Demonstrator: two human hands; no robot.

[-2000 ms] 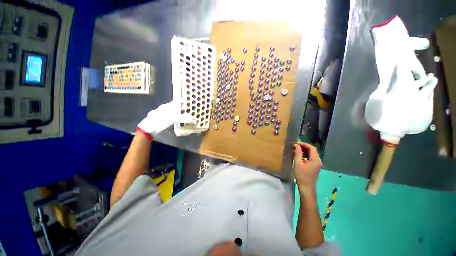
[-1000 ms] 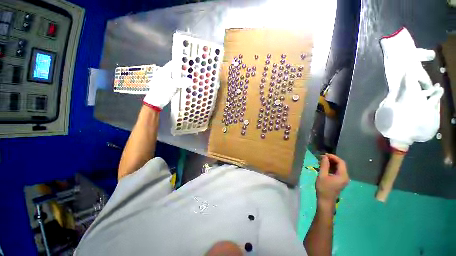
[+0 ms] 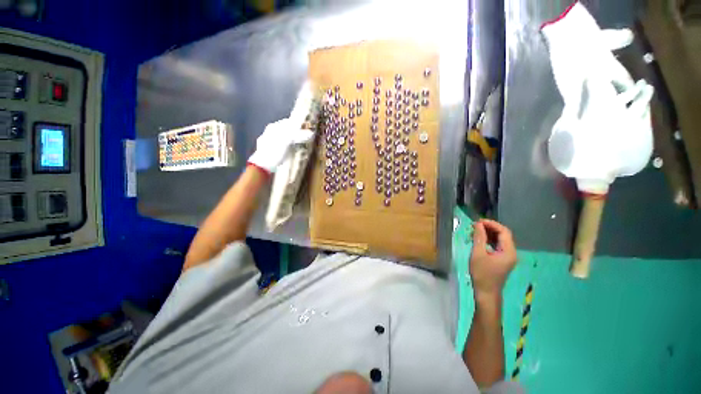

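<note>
My left hand (image 3: 278, 146), in a white glove with a red cuff, grips a cream moulded panel (image 3: 290, 178). The panel is tilted steeply, seen nearly edge-on, at the left edge of a brown cardboard sheet (image 3: 377, 231). Many small purple-grey round parts (image 3: 396, 165) lie scattered in rows on the sheet, with a few pale ones among them. My bare right hand (image 3: 492, 254) is off the table's right front edge, fingers curled and fingertips close together. Whether it holds something small cannot be told.
Waiting panels with coloured dots (image 3: 196, 146) lie on the dark metal table (image 3: 230, 85) at left. A glove-padded mallet (image 3: 603, 131) lies on the right table, its wooden handle toward me. A control panel (image 3: 52, 150) stands at far left. A gap separates the tables.
The panel, earlier lying face-up with dots showing beside the sheet, is now tilted up on edge in my left hand. The scattered parts look unchanged.
</note>
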